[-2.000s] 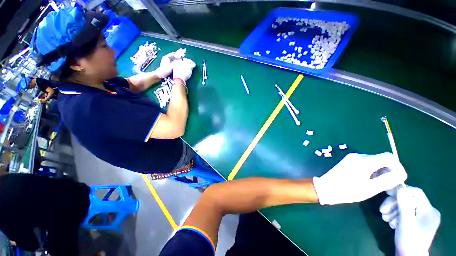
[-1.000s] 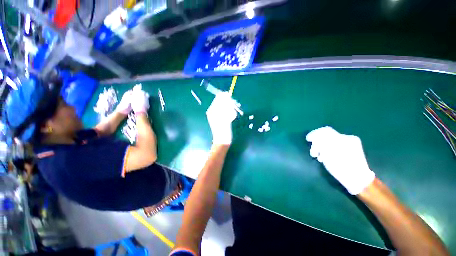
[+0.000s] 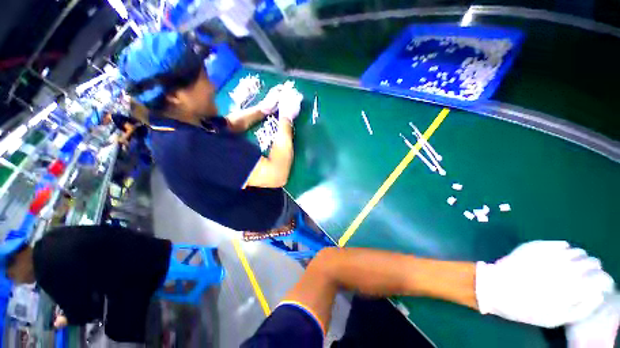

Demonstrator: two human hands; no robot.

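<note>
My left hand [image 3: 547, 284], in a white glove, is at the lower right with its fingers curled, and whatever it may hold is hidden. My right hand [image 3: 596, 329], also gloved, is just beyond it, partly covered and cut off by the corner. A few slim white sleeved harnesses [image 3: 427, 155] lie side by side across the yellow line tape [image 3: 394, 177]. Several tiny white connector housings [image 3: 481, 213] lie loose on the green bench between the harnesses and my left hand.
A blue parts tray [image 3: 381, 70] with many white pieces stands behind the metal rail. A neighbour [image 3: 211, 173] in a blue cap works at the left with gloved hands between piles of white sticks [image 3: 246, 91]. Single sticks [image 3: 367, 122] lie between us. A blue stool [image 3: 190, 273] and another person are lower left.
My left hand has moved from the harnesses by the yellow line to the lower right, beside my right hand. Compared with two seconds ago, more harnesses appear to lie there. The view has swung left.
</note>
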